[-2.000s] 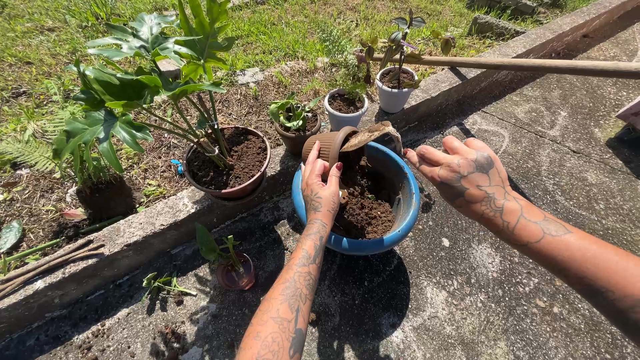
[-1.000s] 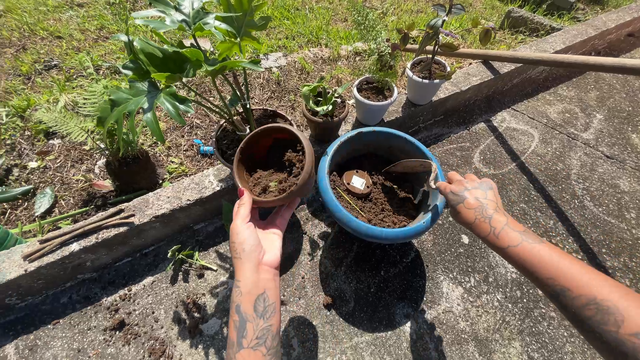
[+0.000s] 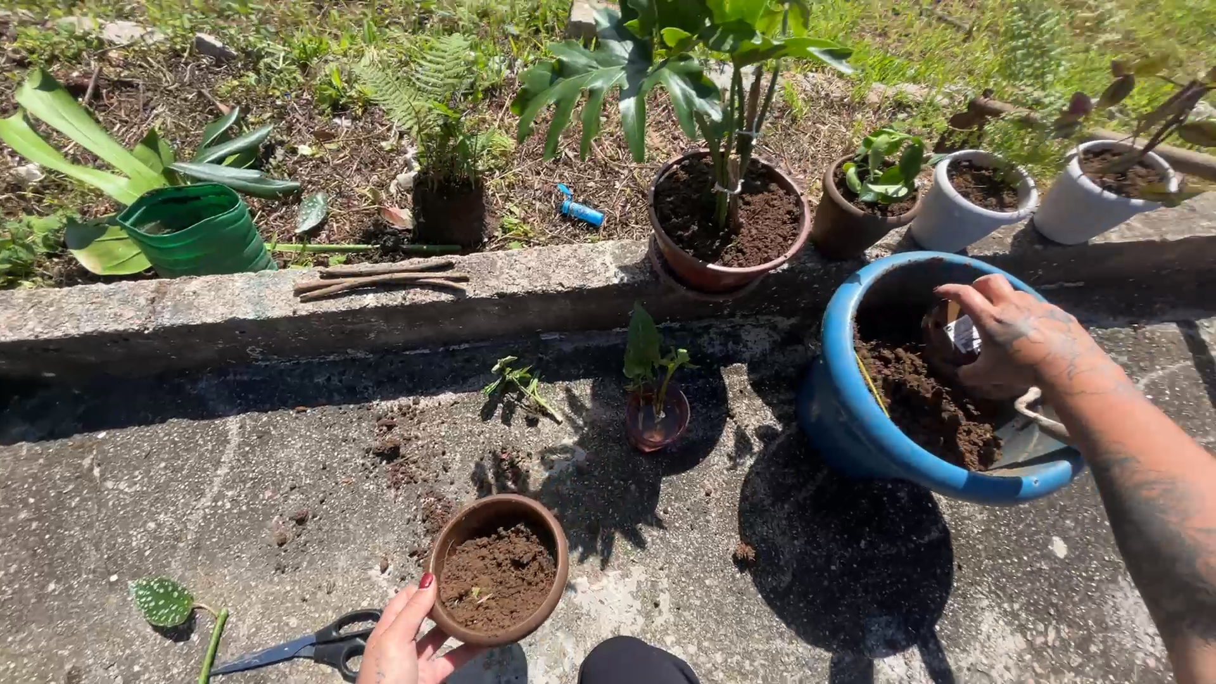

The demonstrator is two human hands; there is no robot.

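My left hand point(image 3: 413, 636) holds a small brown pot point(image 3: 560, 560) by its near left rim, low in the view; the pot is part filled with soil point(image 3: 499, 575). Inside the large blue pot point(image 3: 841, 380) at the right, my right hand point(image 3: 1021, 332) has its fingers around a small brown round object with a white label point(image 3: 962, 334). Loose soil point(image 3: 917, 399) lies in that pot. Against its right inner wall rests a trowel, mostly hidden, with its pale handle point(image 3: 1040, 415) near my right wrist. Between the two pots, a cutting stands in a small clear reddish cup point(image 3: 657, 423).
Black-handled scissors point(image 3: 337, 646) and a spotted leaf cutting point(image 3: 163, 602) lie at lower left. Along the concrete curb point(image 3: 560, 275) stand a large potted plant point(image 3: 731, 228), a brown pot point(image 3: 860, 214) and white pots point(image 3: 974, 204). Sticks point(image 3: 380, 278) lie beside a green container point(image 3: 199, 233).
My left hand has carried the brown pot away from the blue pot and down toward me. My right hand has let go of the trowel and taken hold of the small labelled object. The view has swung left.
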